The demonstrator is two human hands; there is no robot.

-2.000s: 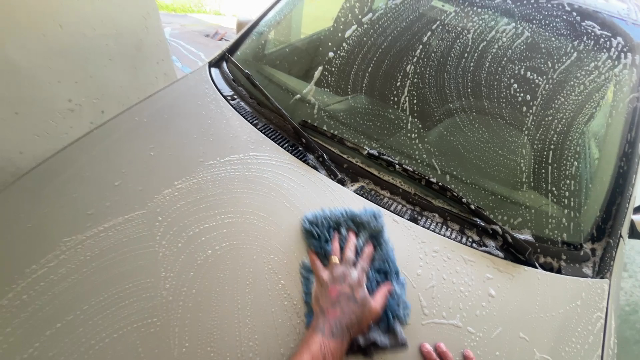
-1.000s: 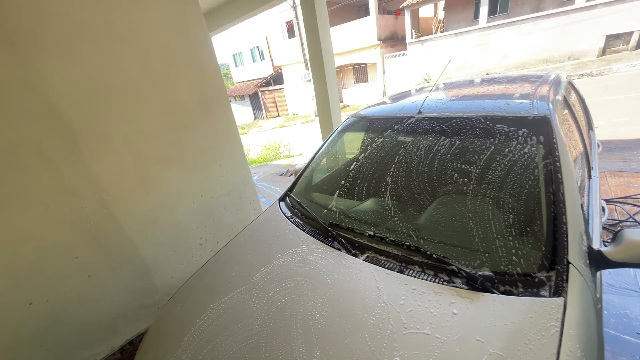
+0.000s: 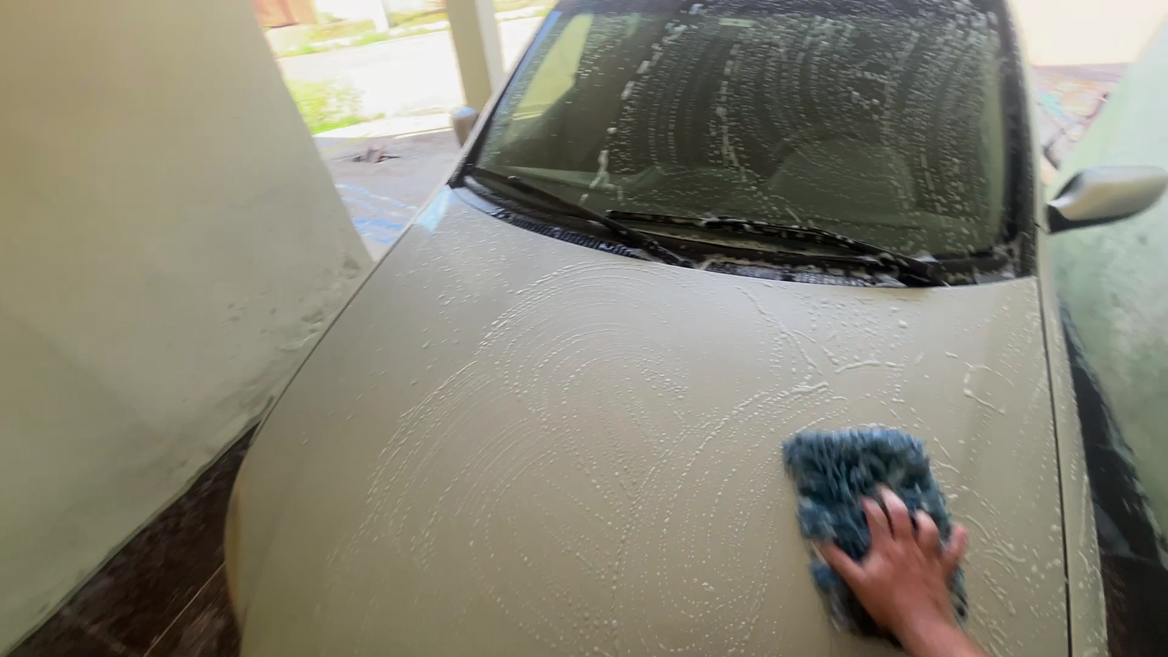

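A blue-grey shaggy wash mitt (image 3: 853, 493) lies on the soapy beige hood (image 3: 566, 438) of a car, toward its right side. My right hand (image 3: 899, 566) is on top of the mitt, palm down, with its fingers spread and pressed into the pile. The thumb is at the mitt's left edge. Curved streaks of suds and droplets cover much of the hood. Above it is the windshield (image 3: 730, 119), also streaked with foam, with black wiper arms (image 3: 776, 230) along its base. My left hand is not in view.
A pale wall (image 3: 155, 228) stands close along the hood's left side. At the right, the side mirror (image 3: 1109, 196) sticks out near a light green wall (image 3: 1127, 319). A pillar (image 3: 474, 55) rises beyond the car at the left. Dark floor (image 3: 173, 566) shows at lower left.
Two seconds ago my left hand was on the mitt near the windshield base; now my right hand is on it, lower on the hood. The view swung up and back down between.
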